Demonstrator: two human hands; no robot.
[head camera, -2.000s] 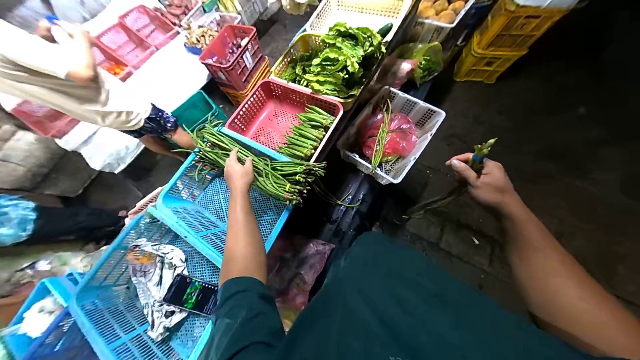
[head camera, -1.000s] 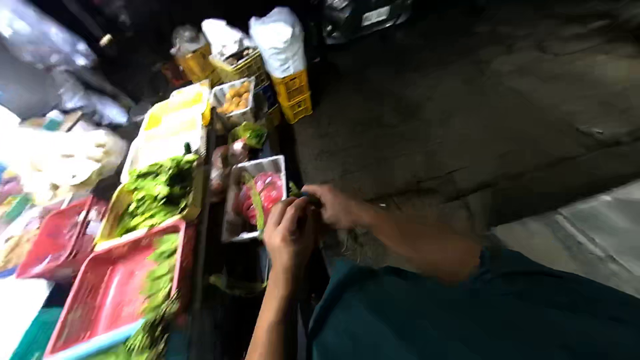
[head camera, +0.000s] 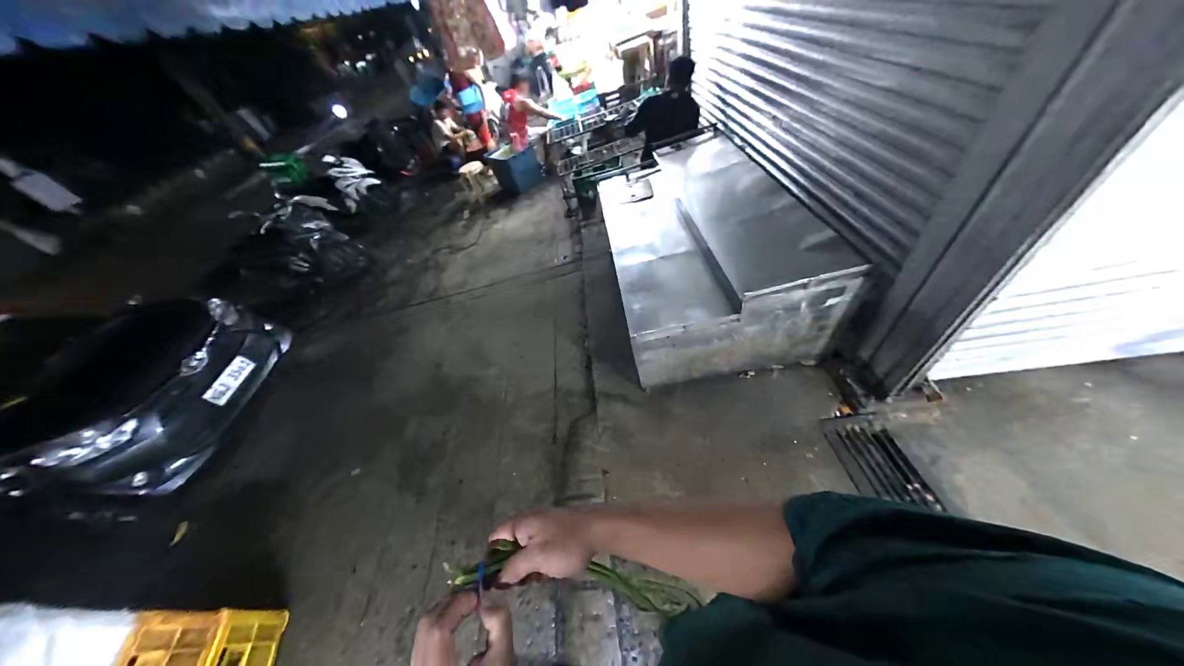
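A bundle of long green beans (head camera: 638, 585) lies in my right hand (head camera: 548, 546), whose fingers are closed around it near the stem ends. A thin blue band (head camera: 481, 575) goes around the bundle just beyond those fingers. My left hand (head camera: 462, 631), at the bottom edge, pinches the band between thumb and finger and pulls it away from the beans. The long ends of the beans trail under my right forearm.
A yellow plastic crate (head camera: 252, 638) stands at the bottom left. A parked car (head camera: 139, 388) and motorcycles (head camera: 305, 231) are on the left. A metal counter (head camera: 731, 250) stands by a roller shutter (head camera: 869, 102). A floor grate (head camera: 883, 458) lies at right; people are farther back.
The view has swung far from the vegetable crates to the street. My left hand, on the beans in a crate two seconds ago, is now at the band beside my right hand.
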